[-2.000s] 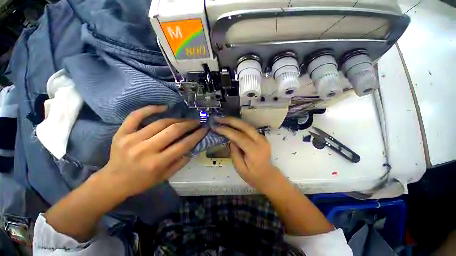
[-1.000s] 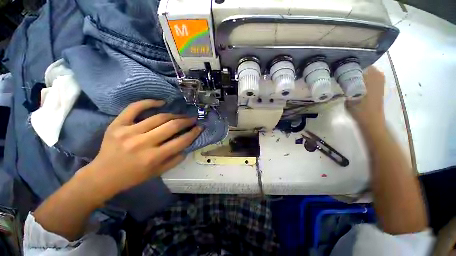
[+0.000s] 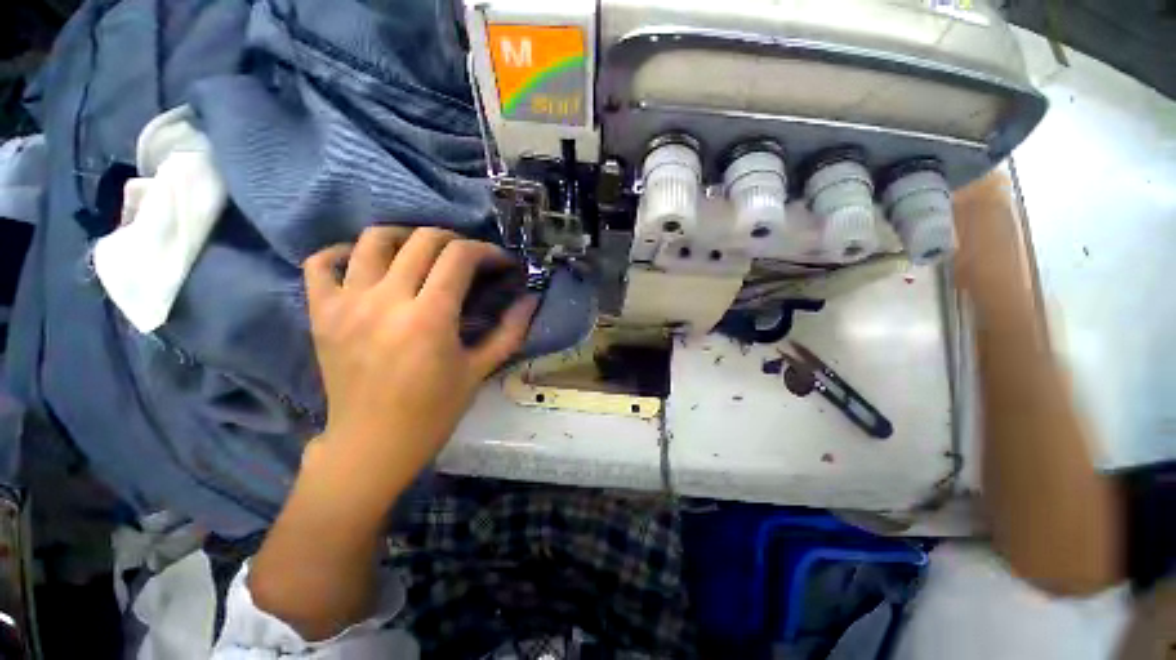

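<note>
The blue-grey trousers [image 3: 258, 271] lie bunched left of the white overlock machine [image 3: 774, 77], with a white pocket bag [image 3: 168, 232] on them. A rounded edge of the cloth lies under the presser foot [image 3: 537, 273]. My left hand [image 3: 400, 322] grips the cloth just left of the foot, fingers bent and thumb near the edge. My right hand [image 3: 987, 232] is at the right end of the machine, blurred and partly hidden behind it, so its fingers cannot be made out.
Dark thread snips [image 3: 845, 393] lie on the white table [image 3: 774, 451] beside a small dark disc [image 3: 797, 378]. The bed opening [image 3: 632, 368] is right of the foot. A blue plastic basket [image 3: 838, 548] stands below the table. White tension knobs [image 3: 758, 194] line the machine front.
My right hand has left the cloth by the foot and reached to the machine's right end. My left hand has turned more upright, its fingers now bent into the cloth. The bed opening is uncovered.
</note>
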